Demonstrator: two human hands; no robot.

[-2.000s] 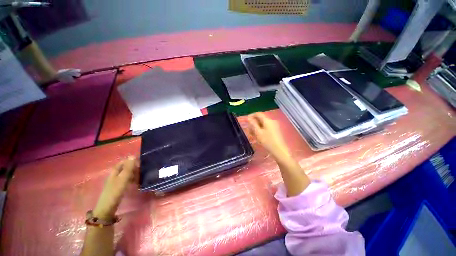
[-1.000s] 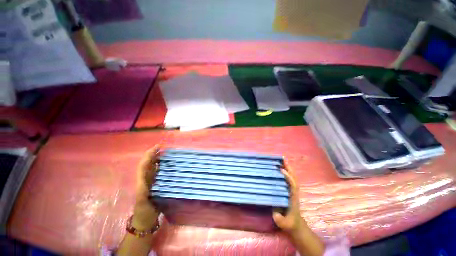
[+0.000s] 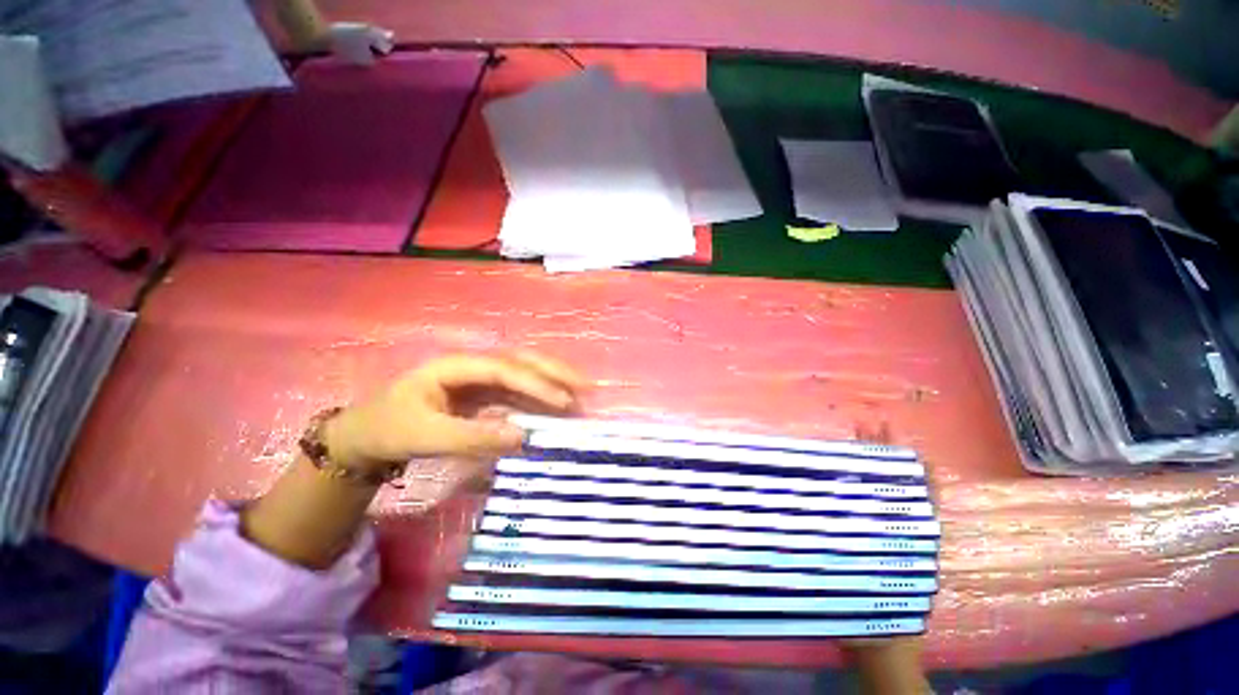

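The panel stack (image 3: 707, 536) stands on edge on the pink-red bench in front of me, its several edges showing as white or pale-blue and dark stripes, slightly fanned. My left hand (image 3: 455, 407) is at its far left corner, thumb by the end of the farthest edge and fingers curved and apart above the bench; I see no grip. My right hand (image 3: 886, 665) shows only in part below the stack's near right corner, its fingers hidden.
A finished pile (image 3: 1135, 326) of black panels and white sheets stands at right, another (image 3: 55, 394) at the left edge. Loose paper sheets (image 3: 598, 177) lie at the back. A small dark panel (image 3: 940, 143) and a yellow tab (image 3: 813, 234) are on the green mat. Another person's hand (image 3: 360, 41) shows at upper left.
The stack was first flat with its black face up, then held upright between both hands; now it rests with its edges more spread. My left hand has come off its left side to the far corner.
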